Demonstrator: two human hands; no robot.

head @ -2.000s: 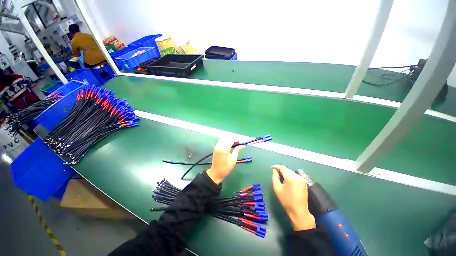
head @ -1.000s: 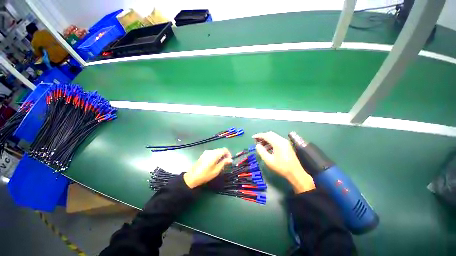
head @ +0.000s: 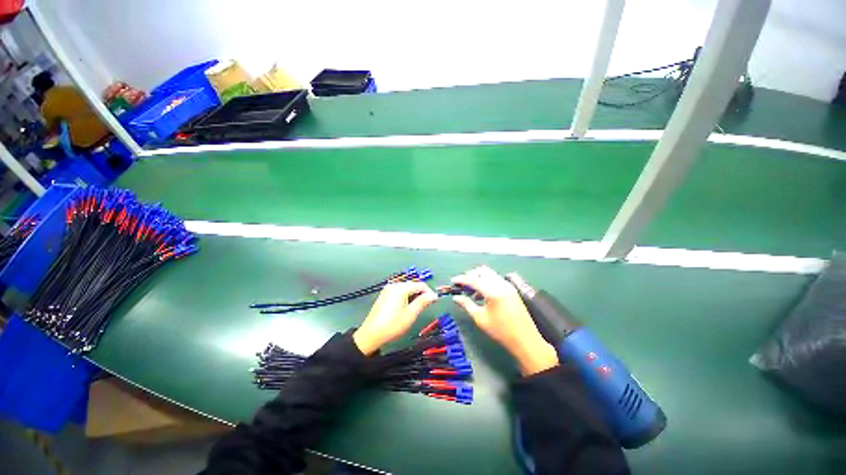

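My left hand [head: 393, 314] and my right hand [head: 492, 308] meet at the fingertips above the bench and hold a short dark piece of a cable [head: 447, 291] between them. Most of that cable is hidden by the fingers. Two cables with blue and red ends [head: 348, 295] lie just left of and behind the hands. A cable bundle [head: 399, 371] lies in front, blue ends to the right, partly under my left sleeve. The heat gun [head: 594, 365] lies right of my right hand, its nozzle pointing away and left.
A large cable pile [head: 102, 255] fans over the left bench end by a blue crate [head: 37, 243]. A grey plastic bag [head: 805, 339] is at right. White posts [head: 682, 121] and rails [head: 399, 238] cross behind. A black tray [head: 249, 115] stands on the far shelf. A person [head: 72, 116] is at far left.
A cable raised in my left hand two seconds ago was laid beside the other. Both hands have since come together on another cable. The view has shifted, bringing more of the bag in.
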